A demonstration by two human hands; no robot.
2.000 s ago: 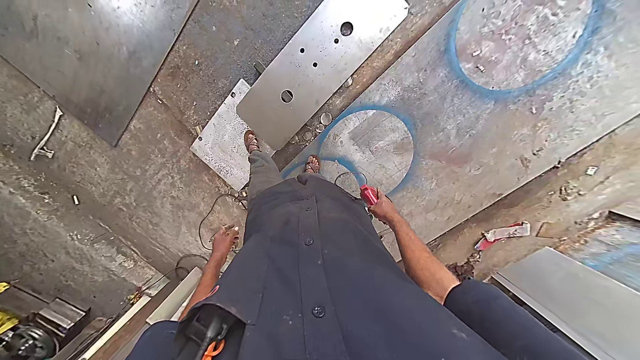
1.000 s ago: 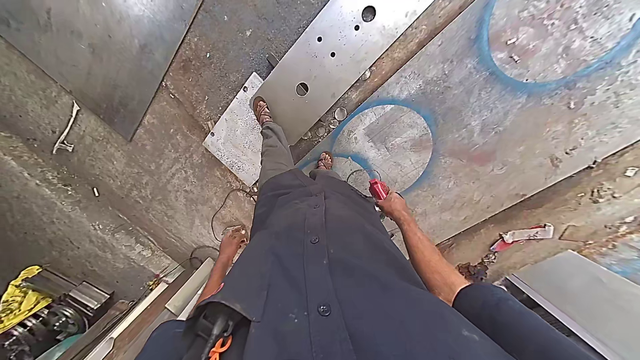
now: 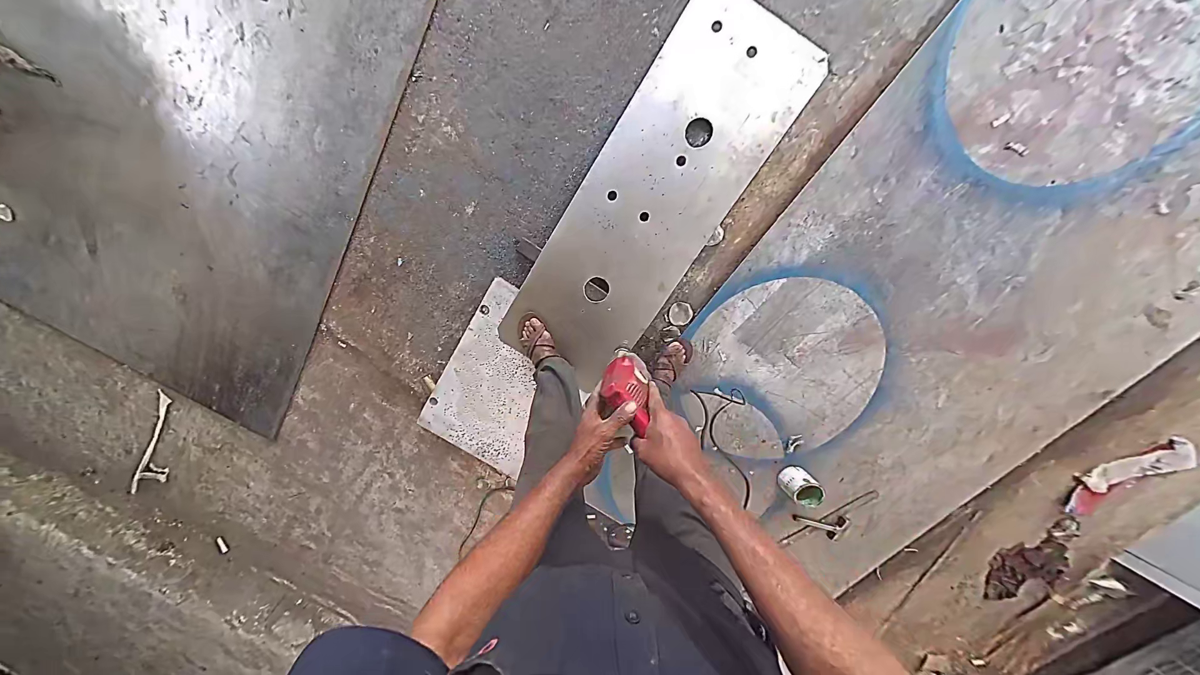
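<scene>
A red corded-looking power tool [image 3: 622, 382], its exact kind hard to tell, is held between my two hands at the centre. My left hand [image 3: 600, 431] grips its left side, and my right hand [image 3: 669, 442] holds its rear end from the right. Beyond the tool lies a long bare steel plate [image 3: 647, 178] with several round holes. My sandalled left foot stands on that plate's near end, and my right foot stands at its right edge. Under the plate's near corner is a smaller pale speckled plate [image 3: 483, 394]. The tool's front end is small and unclear.
A big dark steel sheet [image 3: 216, 187] lies at the left. At the right, a large plate [image 3: 994, 347] bears blue painted rings. On it stand an open paint can [image 3: 802, 486] and a hammer-like tool [image 3: 825, 525]. Black cable [image 3: 717, 436], rags [image 3: 1027, 567] and a bent metal piece [image 3: 152, 445] lie around.
The red tool was in my right hand alone, out to the right, with my left hand lower left. Both hands have come together on it in front of me. The view has shifted markedly.
</scene>
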